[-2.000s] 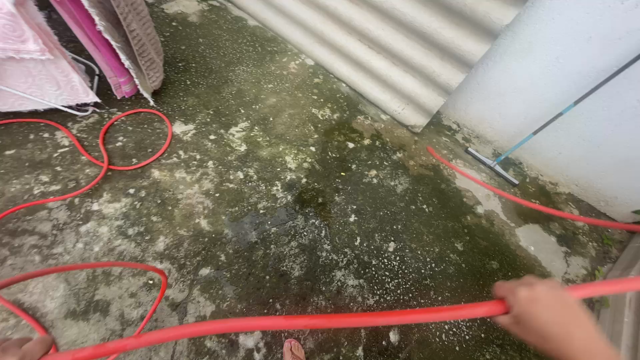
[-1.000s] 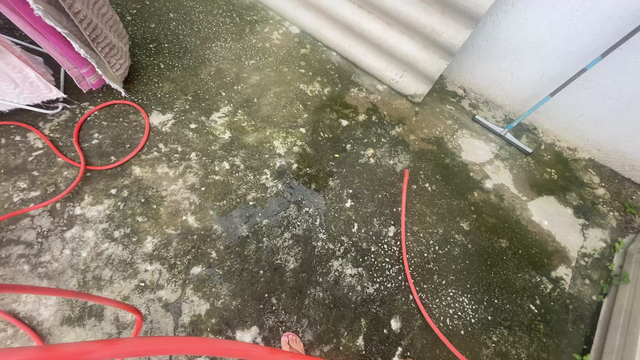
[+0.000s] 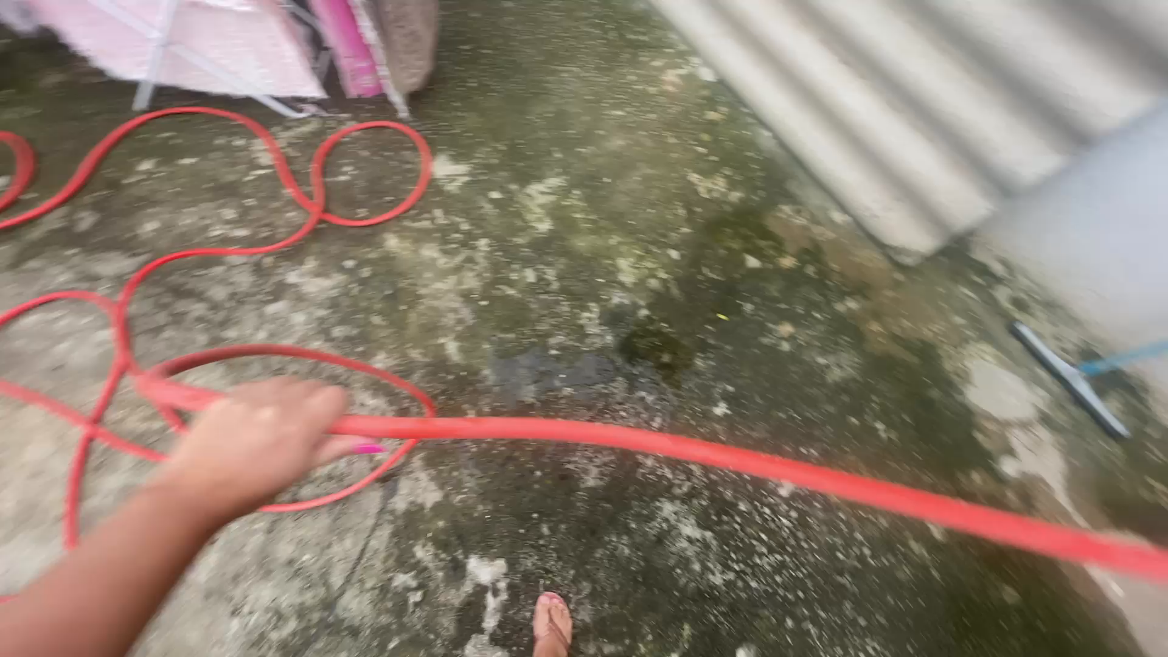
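My left hand point(image 3: 265, 438), at the lower left of the head view, is closed around a red hose point(image 3: 584, 431). From the hand the raised hose stretches across to the right edge, sloping down on that side. More of the same red hose lies in loops on the ground to the left, behind and beyond the hand. My right hand is out of view, and so is whatever it holds.
Mossy, stained concrete ground point(image 3: 566, 228) spreads all around. Corrugated sheeting point(image 3: 876, 109) leans at the upper right by a pale wall point(image 3: 1086, 228). A squeegee point(image 3: 1068, 379) with a blue handle stands there. Pink textiles point(image 3: 201, 46) hang on a white rack, upper left. A bare foot point(image 3: 552, 620) shows below.
My left hand has come into full view, gripping the hose. The hose end seen on the ground at the right earlier is no longer in view. My right hand, seen two seconds ago, is out of frame.
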